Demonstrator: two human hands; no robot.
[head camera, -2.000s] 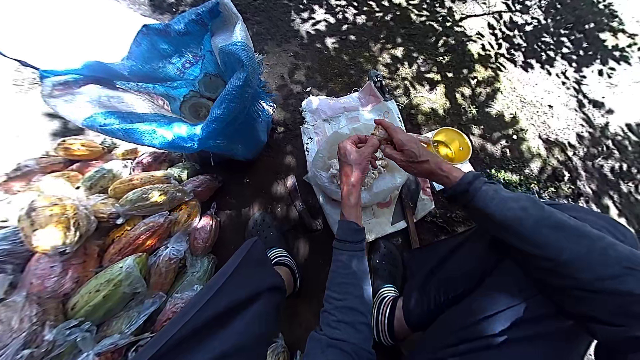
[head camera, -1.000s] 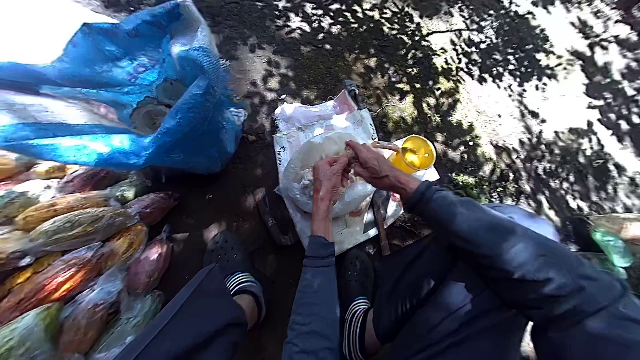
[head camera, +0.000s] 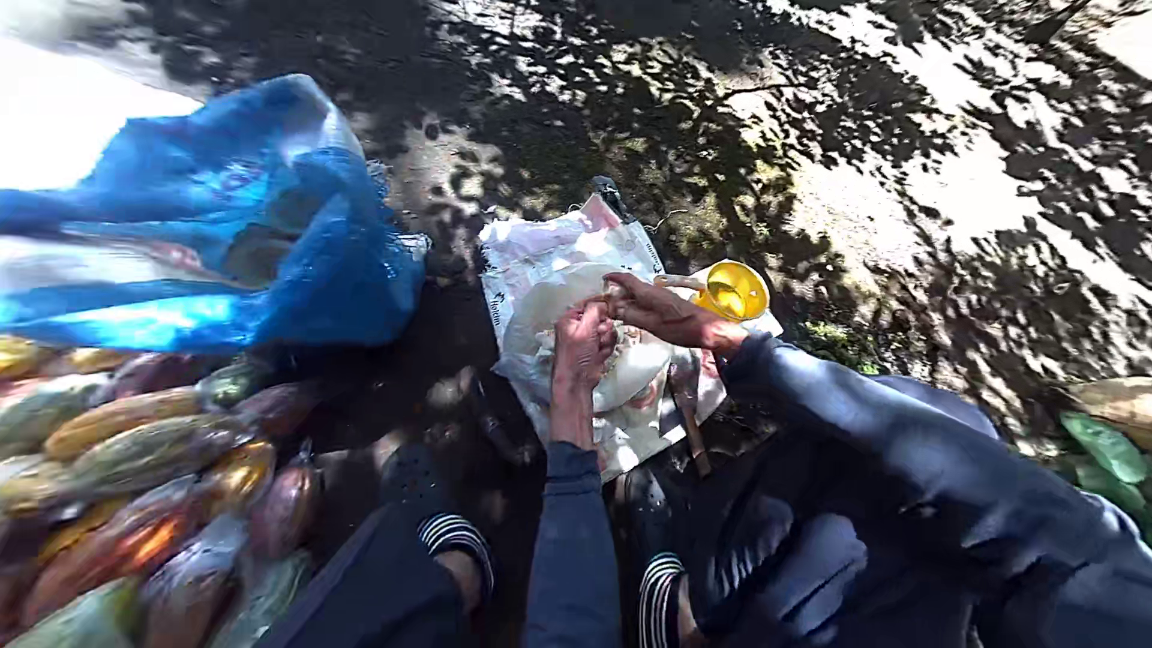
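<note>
My left hand (head camera: 585, 340) is closed, its fingertips meeting those of my right hand (head camera: 650, 308) above a pale plastic bag (head camera: 540, 301) that holds whitish bits. Something small and pale shows at the right fingertips, too small to name. The bag lies on a printed woven sack (head camera: 506, 245) between my feet. Just right of my right hand stands a yellow plastic cup (head camera: 736, 290) with a handle. A tool with a wooden handle (head camera: 691, 432) lies on the sack's right part, below my right wrist.
A large blue woven sack (head camera: 342, 261) stands open at the left. Below it lies a heap of cocoa pods (head camera: 135, 450), many wrapped in clear plastic. My dark shoes (head camera: 409, 481) flank the work. Green leaves (head camera: 1109, 445) lie at the far right, on shaded ground.
Both hands stay together over the plastic bag. The brownish piece seen at the fingertips two seconds ago is not plain now. The view has shifted.
</note>
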